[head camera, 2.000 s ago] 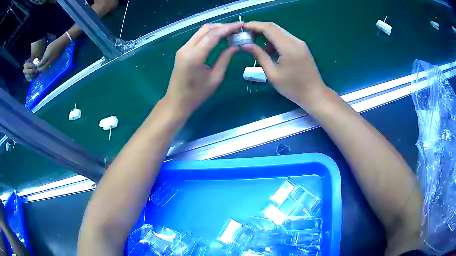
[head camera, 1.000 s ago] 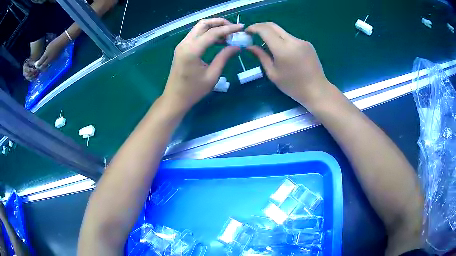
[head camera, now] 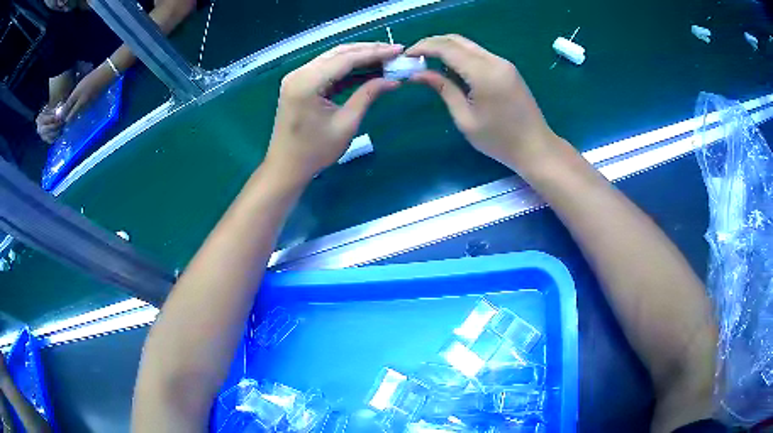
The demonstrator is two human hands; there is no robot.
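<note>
My left hand [head camera: 318, 110] and my right hand [head camera: 487, 101] hold one white unit [head camera: 404, 68] between their fingertips above the green belt [head camera: 229, 161]. A thin pin [head camera: 390, 35] points up from it. I cannot tell whether a clear cover is on the unit. Another white unit [head camera: 356, 149] lies on the belt beside my left hand, partly hidden by it. The blue tray [head camera: 563, 338] is nearest me, with clear plastic covers [head camera: 483, 334] piled at its right and front.
More white units [head camera: 569, 51] lie on the belt at the upper right and far left. The silver belt edge [head camera: 424, 224] runs behind the tray. A clear bag [head camera: 736, 220] lies at right, a metal post [head camera: 85, 232] at left. Another person's hands [head camera: 63, 114] are at upper left.
The loose units on the belt have moved left; one now lies beside my left hand. The held unit and my left hand have shifted slightly left. My hands still hold the unit.
</note>
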